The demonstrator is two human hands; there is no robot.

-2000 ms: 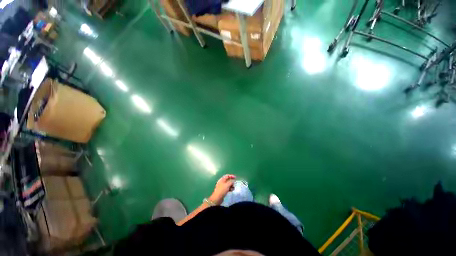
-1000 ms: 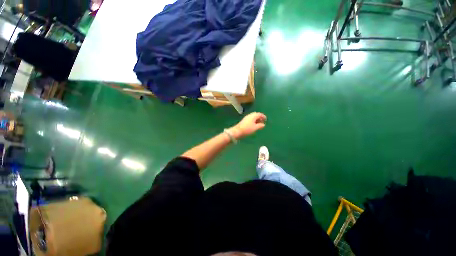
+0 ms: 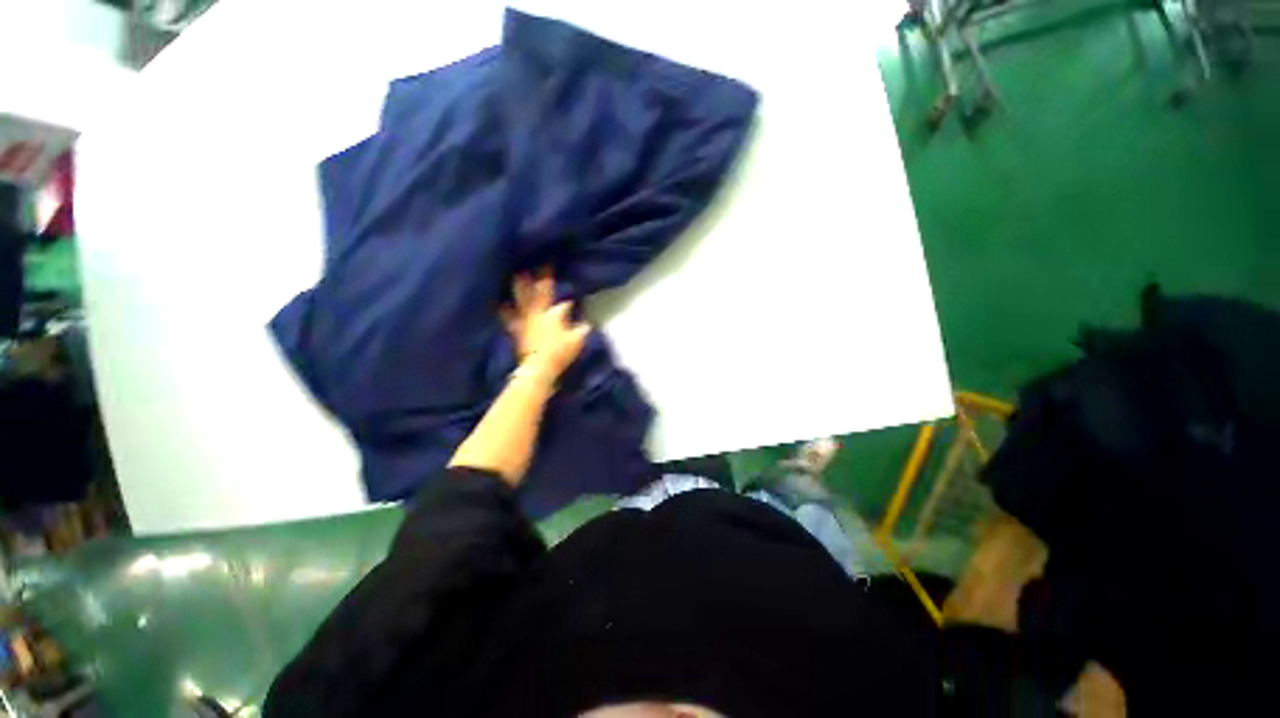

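Note:
A pile of navy-blue garment pieces (image 3: 435, 267) lies fanned out and crumpled on a white worktable (image 3: 800, 309). Its lower part hangs at the table's near edge. My left hand (image 3: 545, 330) reaches in from below and grips a fold near the middle of the pile, its fingertips partly in the cloth. On the lower right, a skin-toned patch (image 3: 1095, 694) shows beside my black sleeve and a dark cloth heap. It may be my right hand, but what it holds is hidden.
A yellow-framed stand (image 3: 912, 484) with the large black cloth heap (image 3: 1151, 463) is on my right, close to the table's near corner. Metal wheeled racks (image 3: 969, 70) stand at the upper right on the green floor.
The white table and blue pile are now right in front of me. My left hand has gone from empty above the floor onto the pile. The yellow stand and black heap remain at my right.

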